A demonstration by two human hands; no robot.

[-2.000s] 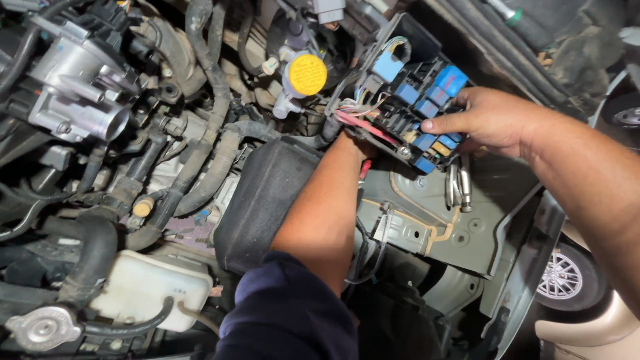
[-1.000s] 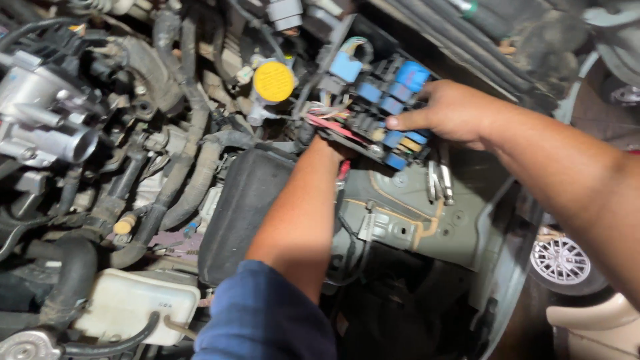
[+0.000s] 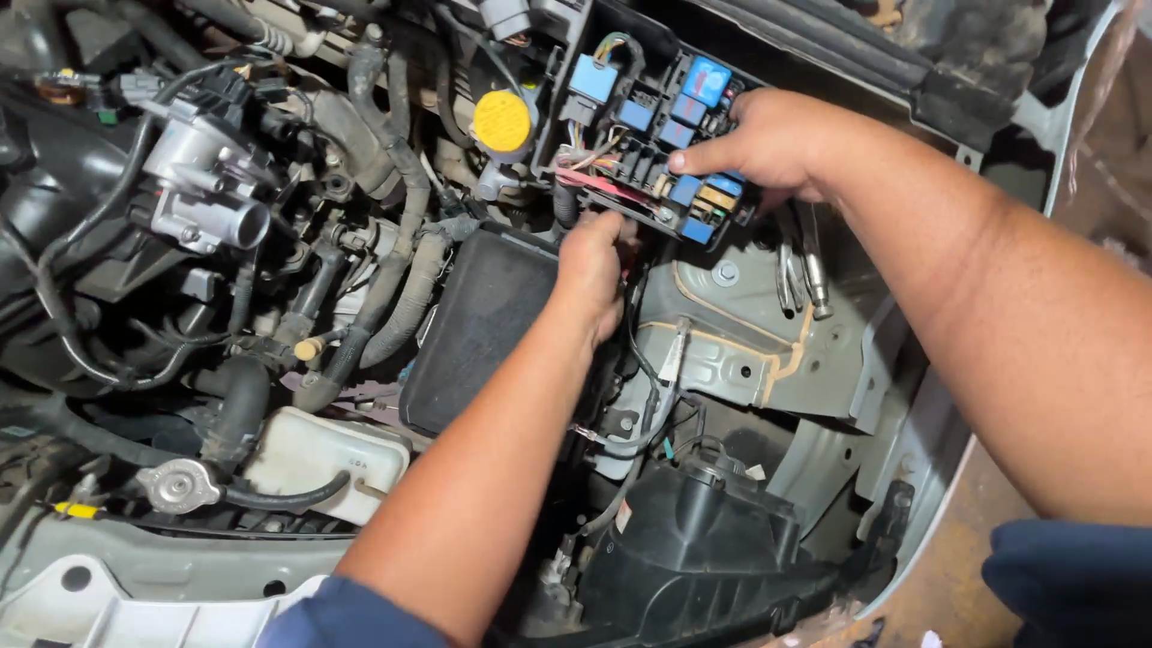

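An uncovered fuse and relay box [image 3: 643,148] with blue relays sits tilted near the top of the engine bay. My right hand [image 3: 765,148] grips its right side, the thumb over the fuses and the fingers hidden behind the edge. My left hand [image 3: 594,261] is at the box's lower edge by a red cable [image 3: 607,186]; its fingertips are partly hidden, so whether it holds anything is unclear. Below my right hand, metal hand tools [image 3: 801,270] stand against the grey inner fender panel [image 3: 729,346].
A black plastic cover [image 3: 486,324] lies left of my left forearm. Further left are a yellow reservoir cap [image 3: 502,121], hoses, a metal throttle body [image 3: 207,184], a white coolant reservoir [image 3: 324,459] and a radiator cap [image 3: 180,486]. The headlight housing [image 3: 693,540] is at the bottom.
My left hand, hidden beneath the box in the earlier frames, now shows at its lower edge. My right hand stays on the box's right side. The view has shifted.
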